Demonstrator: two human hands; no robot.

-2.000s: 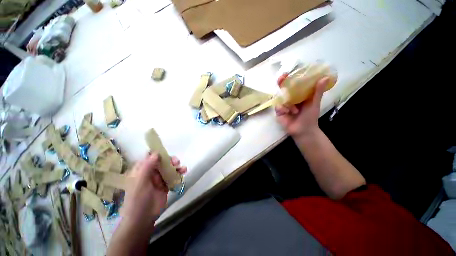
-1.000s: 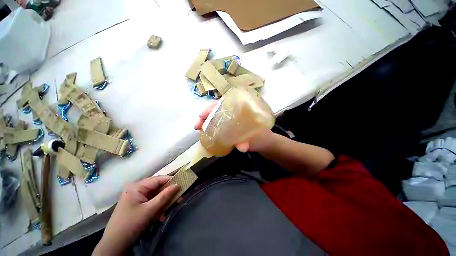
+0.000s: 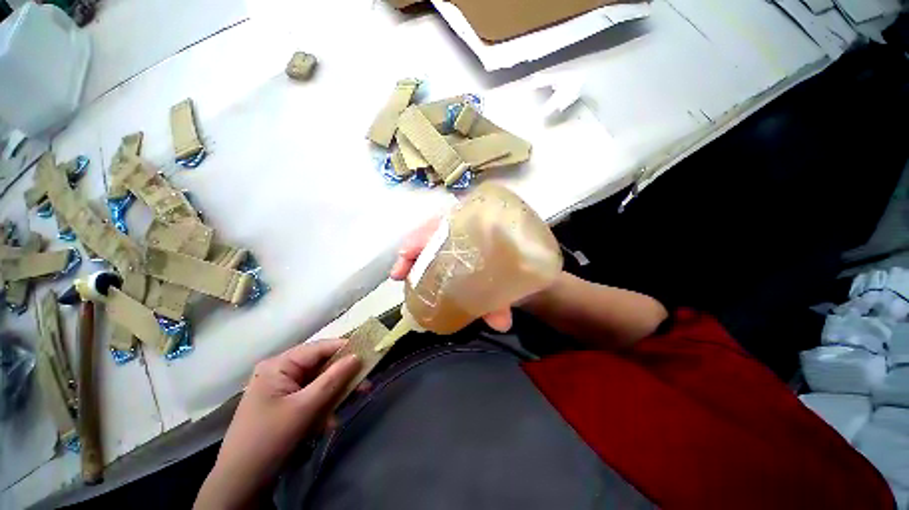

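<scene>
My left hand (image 3: 289, 398) grips a short tan strap tab (image 3: 361, 346) between thumb and fingers beside the bench edge. My right hand (image 3: 503, 311) is shut on a translucent amber glue bottle (image 3: 488, 261), mostly hidden behind it. The bottle is tilted, its narrow nozzle (image 3: 395, 334) pointing down left at the upper end of the tab. Whether the tip touches, and any glue on the tab, I cannot tell. A pile of strap tabs (image 3: 431, 141) with blue-wrapped ends lies beyond the bottle.
A larger group of tabs (image 3: 179, 239) lies at left, with a hammer (image 3: 90, 388) beside it. A small tan block (image 3: 301, 66), a white container (image 3: 38, 65), brown panels (image 3: 528, 15) and a white scrap (image 3: 561, 98) lie farther off. White bundles (image 3: 847, 369) are stacked at right.
The bottle came from the right down to the tab, and the left hand drew the tab to the bench edge. Since one second ago, the bottle has shifted slightly right and down; the view has shifted.
</scene>
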